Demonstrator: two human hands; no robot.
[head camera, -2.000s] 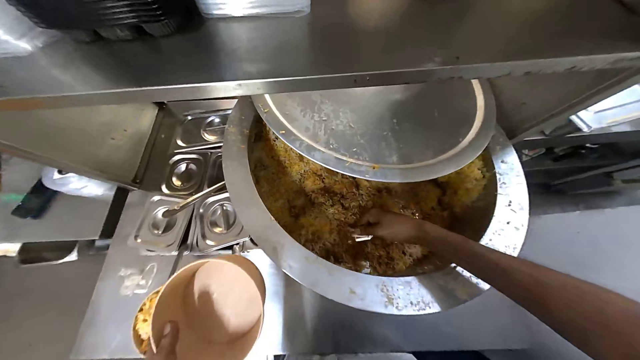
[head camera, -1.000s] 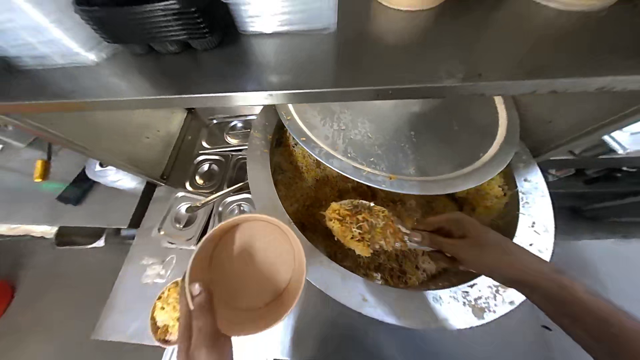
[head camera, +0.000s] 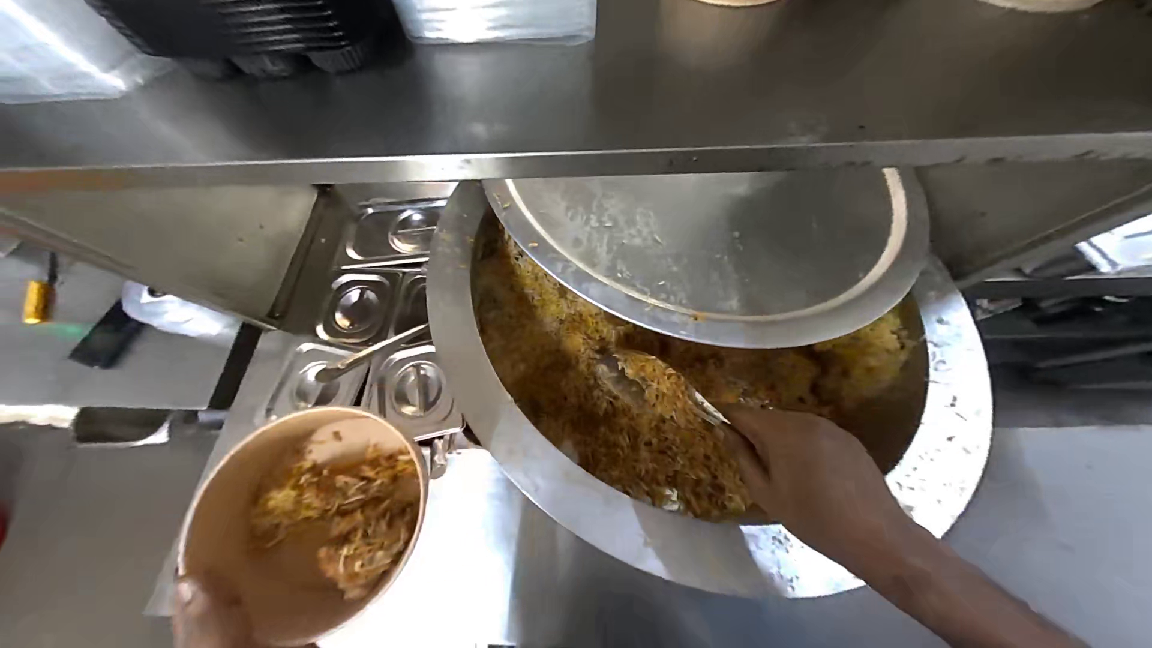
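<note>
My left hand grips a round brown paper bowl by its near left rim, to the left of the big pot. Some spiced rice lies in the bowl. In my right hand is the handle of a metal serving spoon, whose head is in the rice inside a large wide-rimmed metal pot. Rice partly covers the spoon's head. A round metal lid lies tilted over the far side of the pot.
Lidded steel food pans stand left of the pot, with a metal utensil handle across them. A steel shelf runs above, holding black plastic containers and clear ones. A partition stands at left.
Rice is now in the bowl, which looked bare inside a second ago. The spoon, raised with a heap of rice then, is down in the pot's rice now.
</note>
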